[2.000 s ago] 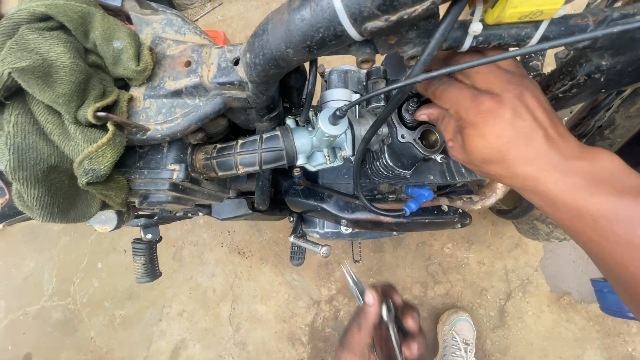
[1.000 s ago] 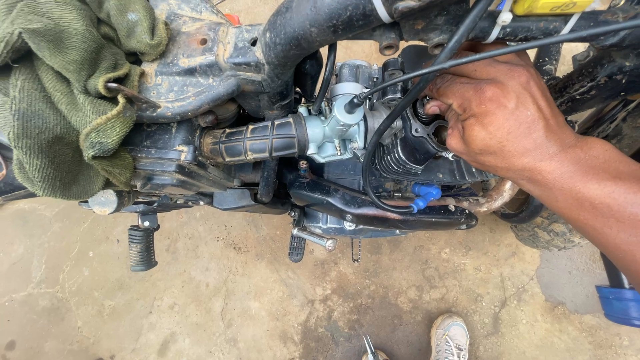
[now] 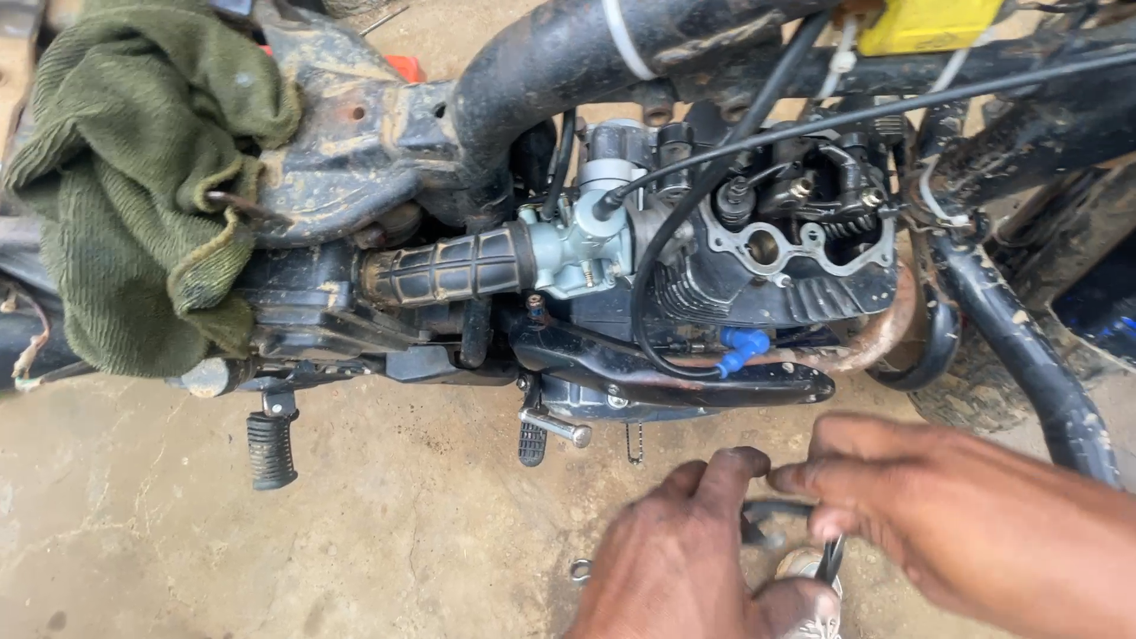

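Note:
Both hands meet over the ground below the motorcycle engine. My left hand point(image 3: 683, 550), fingers bent, is at a slim metal hand tool point(image 3: 831, 561), which passes near its thumb. My right hand point(image 3: 941, 506) has its fingertips at the tool's upper end. A dark curved piece point(image 3: 779, 508) spans the gap between the hands; blur hides whether it belongs to the tool. Above them is the uncovered cylinder head point(image 3: 763, 248), its rocker arms point(image 3: 803, 191) and a valve spring showing. A carburetor point(image 3: 595, 222) joins it on the left, with a black ribbed rubber intake duct point(image 3: 448, 266).
An olive cloth point(image 3: 142, 195) hangs over the frame at left. A black cable point(image 3: 648, 311) loops past the engine to a blue spark plug cap point(image 3: 741, 348). A kick lever point(image 3: 557, 426) and footpeg point(image 3: 271, 448) stick out below. A shoe point(image 3: 803, 568) is beneath the hands.
My right hand has left the cylinder head and moved down beside my left hand. My left hand, mostly out of view one second ago, is back in view.

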